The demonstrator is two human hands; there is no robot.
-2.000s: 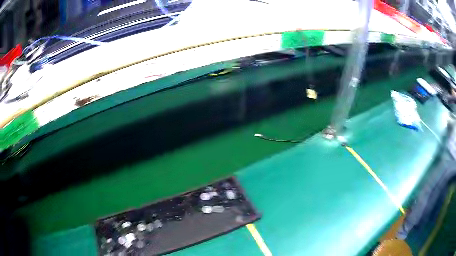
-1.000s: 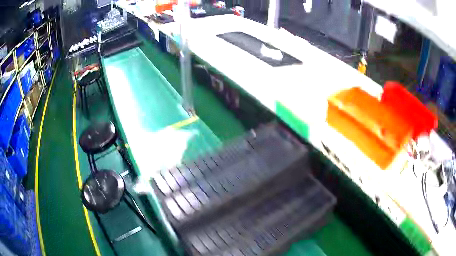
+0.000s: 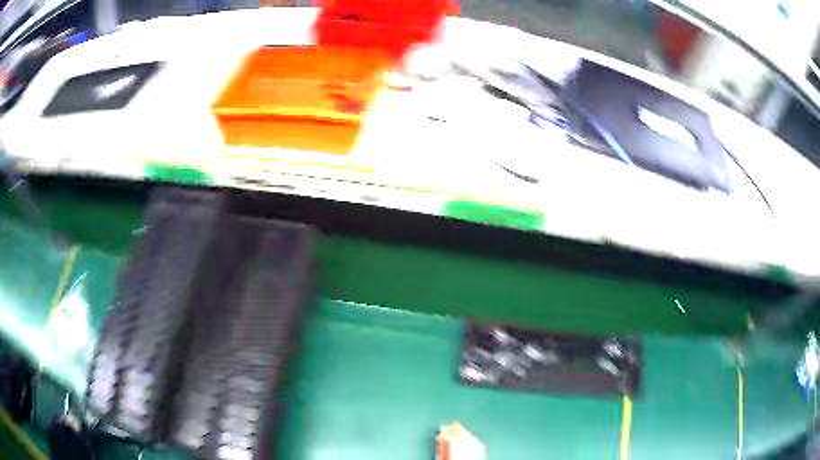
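Neither of my hands can be made out in the head view. A black loose-parts tray (image 3: 580, 370) lies on the green mat (image 3: 387, 377), right of centre. Blurred whitish small discs (image 3: 503, 350) lie in it in heaps, at its left and right parts. Dark slotted trays (image 3: 243, 332) stand stacked at the left, in two piles side by side, with pale marks in rows near their front. A small orange and whitish shape (image 3: 459, 444) is cut off by the bottom edge; I cannot tell what it is.
Beyond the mat runs a darker green recessed strip (image 3: 396, 274). Behind it is a white bench (image 3: 423, 153) with an orange bin (image 3: 292, 112), a red bin (image 3: 382, 25), cables and a dark flat panel (image 3: 611, 108). Yellow tape (image 3: 627, 431) crosses the mat.
The view has swung right from the stools and aisle back to the bench. The stacked trays now show at the left, and the loose-parts tray is back in view.
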